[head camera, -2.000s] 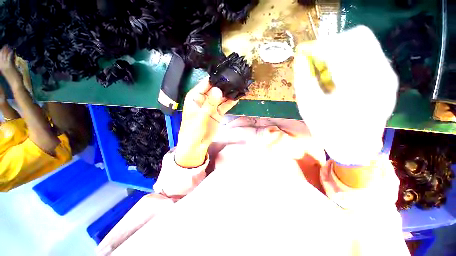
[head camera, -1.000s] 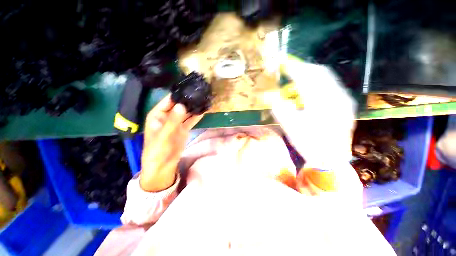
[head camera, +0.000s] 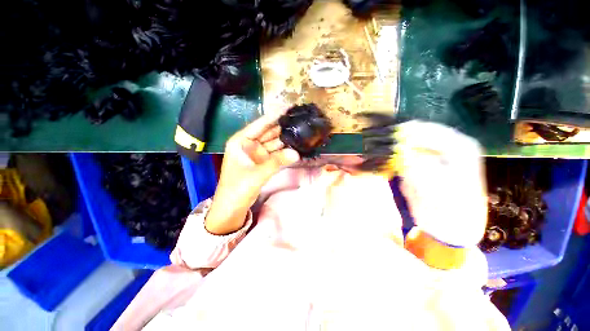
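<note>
My left hand (head camera: 255, 155), bare, holds a round black glossy flower head (head camera: 305, 130) by its left side, over the bench edge. My right hand (head camera: 437, 181), in a white glove with yellow fingertips, is right of it and blurred. Its fingers are closed on a dark, ruffled black piece (head camera: 378, 142), also blurred. The two black pieces are apart. A small white glue dish (head camera: 328, 74) sits on the stained cardboard mat (head camera: 291, 58). A thin pale stick (head camera: 354, 87) lies beside the dish.
A black tool with a yellow band (head camera: 196, 116) lies left of the mat. A pile of black pieces (head camera: 116, 52) covers the back left. Below are a blue bin of black pieces (head camera: 87, 200) and a bin of brown pieces (head camera: 563, 213). Yellow clothing shows at far left.
My right hand has come down from beside the mat and now holds a black piece. My left hand still holds the flower head. The camera view has shifted.
</note>
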